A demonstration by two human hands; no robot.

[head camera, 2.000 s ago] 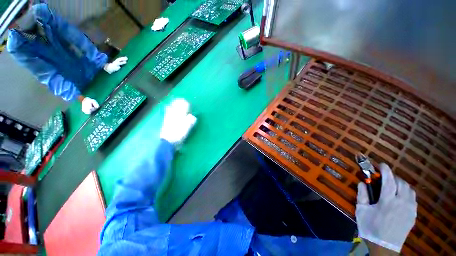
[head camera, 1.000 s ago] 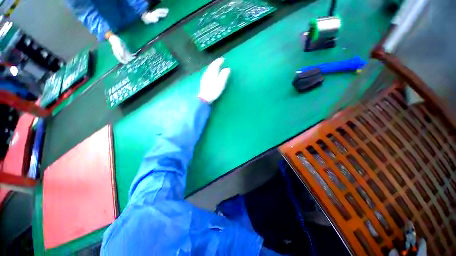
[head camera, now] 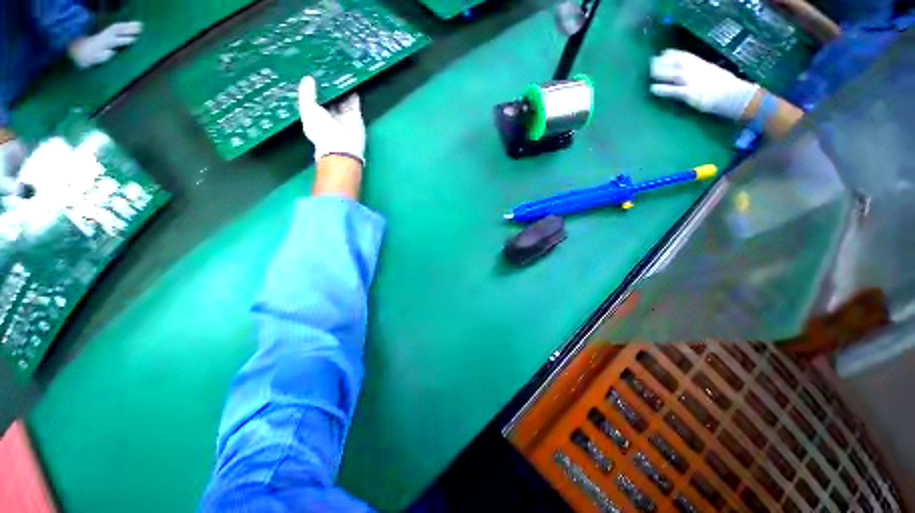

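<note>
My left hand (head camera: 337, 128), in a white glove, reaches across the bench to the near edge of a green printed circuit board (head camera: 301, 65). The thumb lies over the board and the other fingers are at its edge, partly hidden. The board lies on the dark conveyor strip, its silvery solder pads facing up. My right hand is not in view, and the cutters are not in view.
Another board (head camera: 75, 235) lies on the line at left. A solder spool (head camera: 564, 108), blue tool (head camera: 602, 197) and black block (head camera: 535, 240) sit on the green mat. The orange slotted grate (head camera: 642, 431) is lower right, below a clear shield (head camera: 742, 261). Other people's gloved hands (head camera: 702, 85) show.
The view has swung towards the line and forward. My left hand has moved from above the green mat to the board's edge. My right hand and the cutters have left the picture.
</note>
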